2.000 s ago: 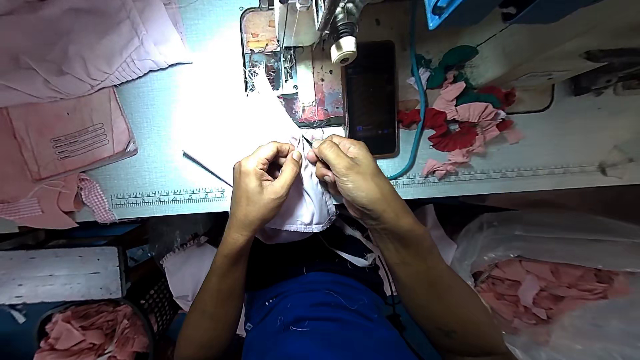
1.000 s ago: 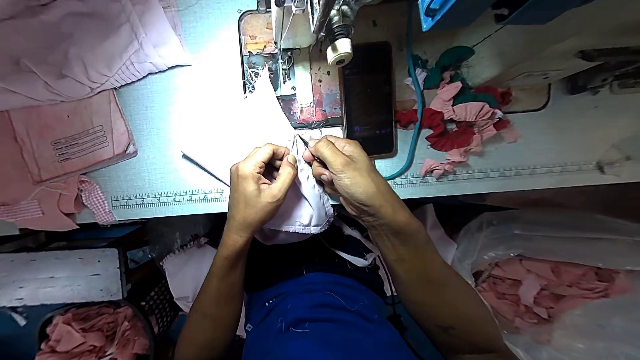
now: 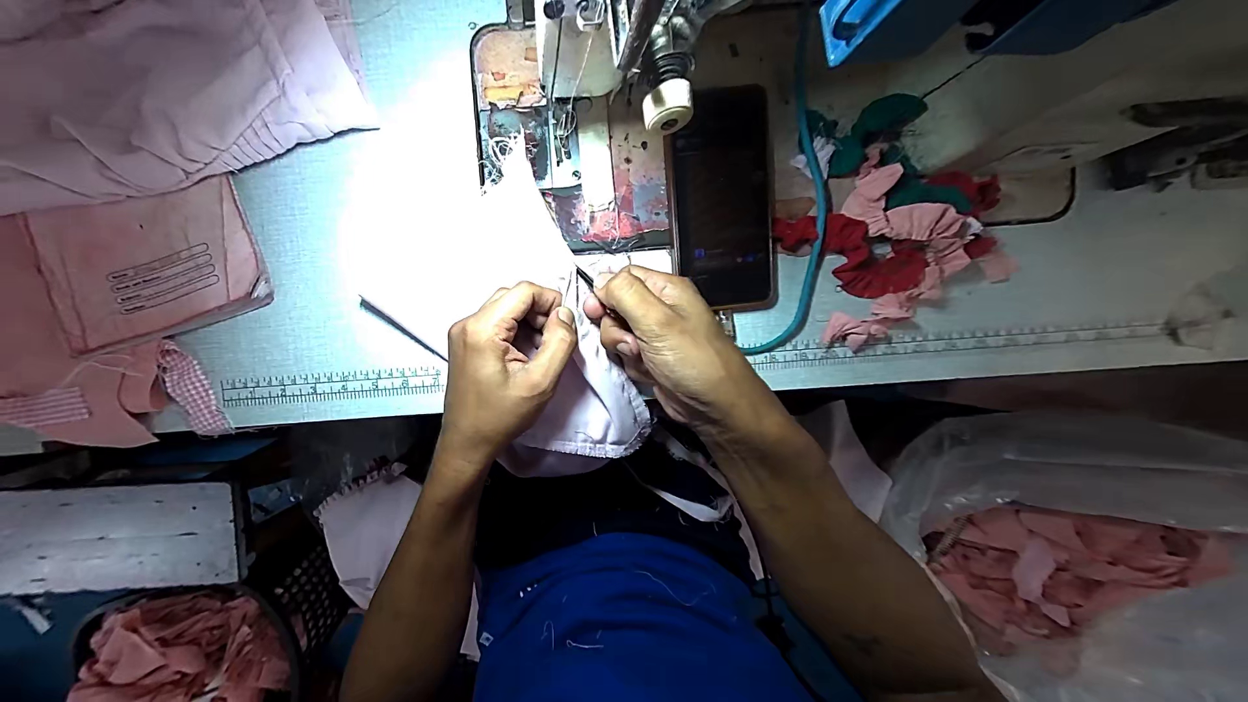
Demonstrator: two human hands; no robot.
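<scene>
My left hand (image 3: 512, 361) pinches the edge of a white cloth piece (image 3: 595, 409) between thumb and forefinger, in front of the sewing machine. Close beside it on the right, my right hand (image 3: 663, 336) grips a thin dark pointed tool (image 3: 585, 277), its tip at the cloth; most of the tool is hidden in the fingers. The cloth hangs over the table's front edge toward my lap. Above the hands stands the sewing machine's needle area (image 3: 570, 127), with loose threads around it. A phone (image 3: 721, 195) lies just right of the machine bed's middle.
Folded pale fabric (image 3: 175, 88) and a worn pink notebook (image 3: 146, 263) lie at left. A measuring tape (image 3: 331, 386) runs along the table edge. A blue cable (image 3: 814, 195) curves past red, green and pink scraps (image 3: 907, 219). Below are a scrap-filled bin (image 3: 185, 648) and plastic bag (image 3: 1072, 575).
</scene>
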